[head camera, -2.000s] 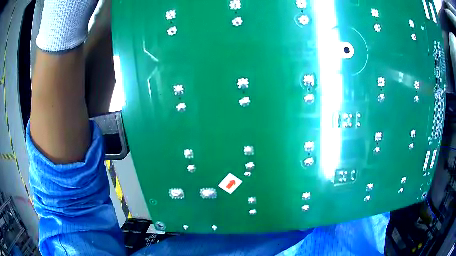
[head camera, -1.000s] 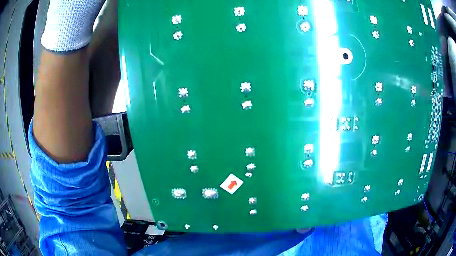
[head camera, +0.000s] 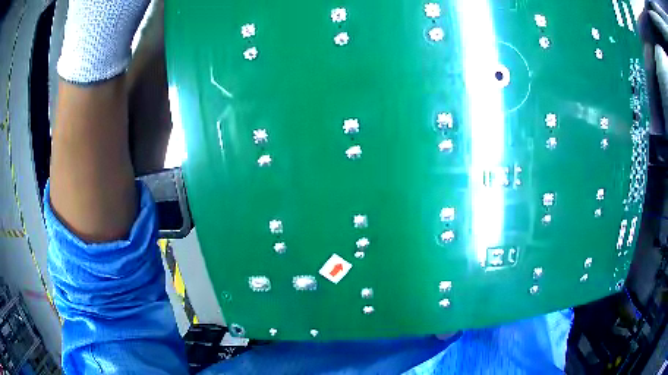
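Note:
A large green printed circuit board fills most of the view, its face towards me, with silver solder pads in pairs and a hole at upper right. A white arrow sticker with a red-orange arrow is on its lower part. My left hand, in a white knit glove, is at the top left beside the board's left edge. Only its cuff end shows; the fingers are cut off or hidden, so its grip cannot be seen. My right hand cannot be made out; a small pale shape at the right edge is unclear.
A grey-rimmed black frame or box sits behind the board's left edge. Yellow-black striped tape lies below it. Dark items show at lower right, and racks or wiring at lower left. My blue clothing shows under the board. A bright light reflection crosses the board.
The board moved slightly down and right, then back left and a little up. My left hand and forearm shifted slightly. The same face stays in view.

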